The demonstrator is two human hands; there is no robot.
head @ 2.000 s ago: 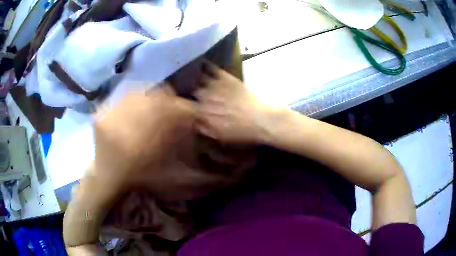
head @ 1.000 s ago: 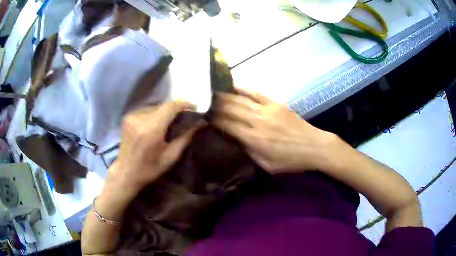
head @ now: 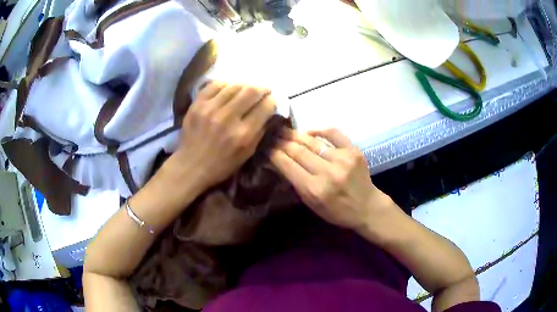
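Note:
The garment body (head: 137,61), pale inside with brown edges, lies heaped on the table left of the needle area. Thinner dark brown cloth (head: 235,213) hangs from the hands into the lap. My left hand (head: 229,125) lies on the fabric edge near the machine, fingers bent over the layers. My right hand (head: 330,173) holds the brown edge close beside it, nearer the table's front. The fingertips of both are partly hidden in the cloth. The metal parts at the needle (head: 244,15) show at the top in bright glare.
Green-handled scissors (head: 449,103) and a yellow handle (head: 470,68) lie at the right, partly under a white rounded piece (head: 415,30). A marked strip (head: 421,140) runs along the table edge. Another machine (head: 9,207) stands at the left, with something blue (head: 36,300) below.
My left hand has moved up and right onto the fabric edge, nearer the needle. My right hand has shifted slightly down. The pale flap between them is lowered. The camera view has shifted.

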